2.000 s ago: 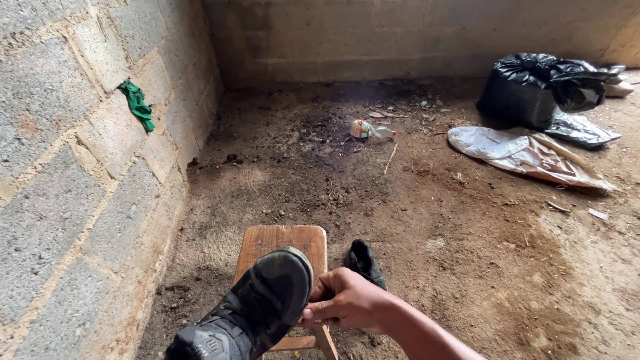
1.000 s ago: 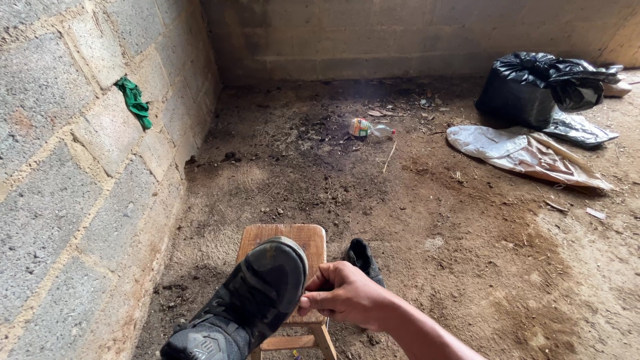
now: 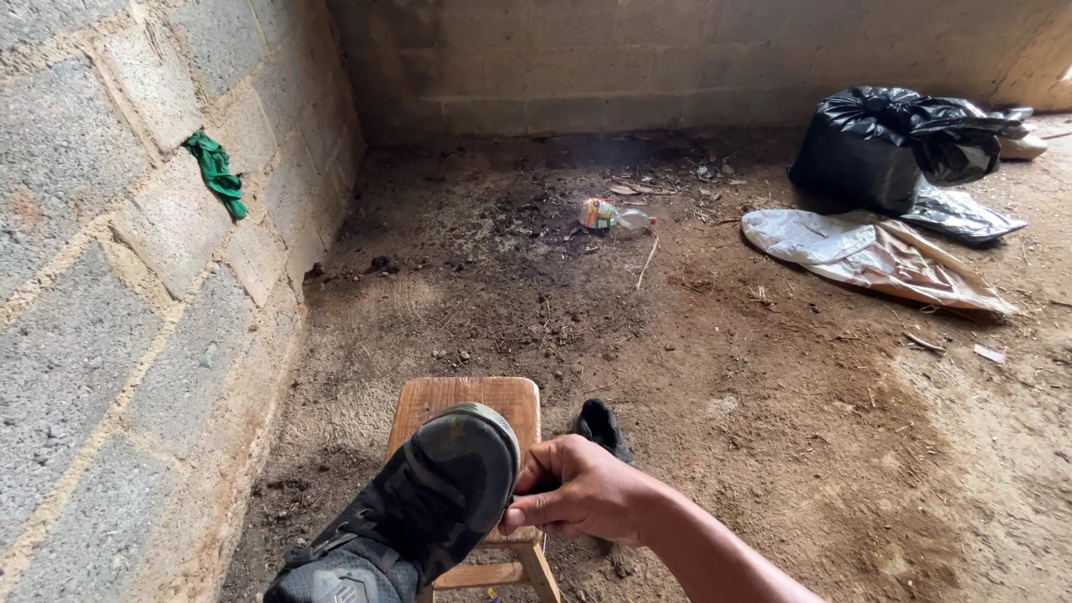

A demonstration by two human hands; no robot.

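Note:
A black lace-up shoe point(image 3: 440, 486) points its toe up and forward at the bottom centre, in front of a small wooden stool point(image 3: 473, 398). My right hand point(image 3: 578, 490) is at the right edge of its toe, with thumb and forefinger bent close together beside the sole. Whatever may be between those fingertips is too small and shaded to make out. A thin pale strand point(image 3: 544, 543) shows below the hand. My left hand is not in view. Another dark shoe point(image 3: 601, 427) rests on the ground behind my right hand.
A concrete block wall point(image 3: 126, 335) with a green cloth point(image 3: 216, 174) runs along the left. On the dirt floor lie a plastic bottle point(image 3: 618, 216), a whitish sack point(image 3: 871, 255) and a tied black plastic bag point(image 3: 871, 155). Another block wall point(image 3: 586, 71) closes the back.

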